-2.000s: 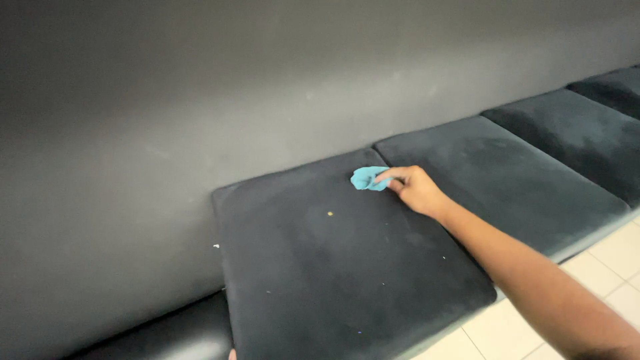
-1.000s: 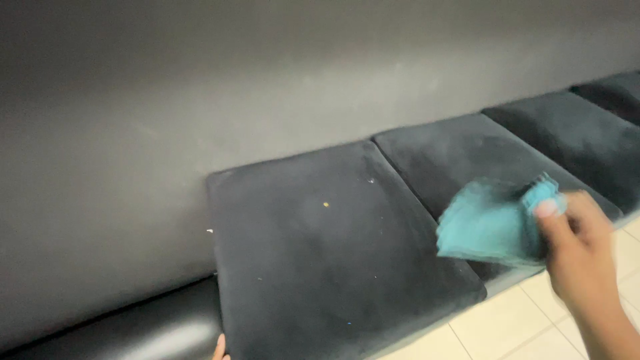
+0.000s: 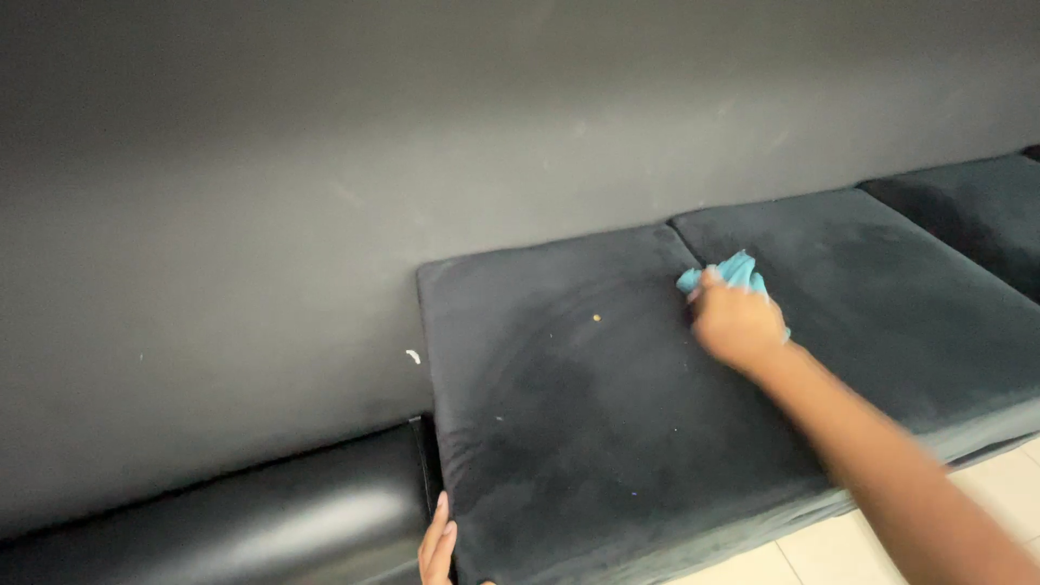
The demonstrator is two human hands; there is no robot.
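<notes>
My right hand point(image 3: 738, 325) is closed on a crumpled light-blue cloth point(image 3: 741, 270), over the seam between two dark velvet seat cushions. The nearer cushion point(image 3: 569, 422) bears a small yellowish crumb point(image 3: 596, 318) and several tiny specks. At the bottom, my left hand point(image 3: 437, 546) rests its fingers against this cushion's left side edge; the rest of that hand is out of frame, and no held object shows there. The second cushion point(image 3: 886, 292) lies beyond the seam to the right.
A dark grey wall point(image 3: 520, 122) runs behind the cushions, with a white mark point(image 3: 413, 356) beside the nearer one. At lower left is a glossy black padded bench section point(image 3: 309, 504). Another velvet cushion point(image 3: 975, 203) continues at right. Pale floor tiles point(image 3: 780, 561) show below.
A second ago my right hand held the cloth raised and spread at the right; now it is back over the cushions with the cloth bunched. The left hand remains at the cushion's edge.
</notes>
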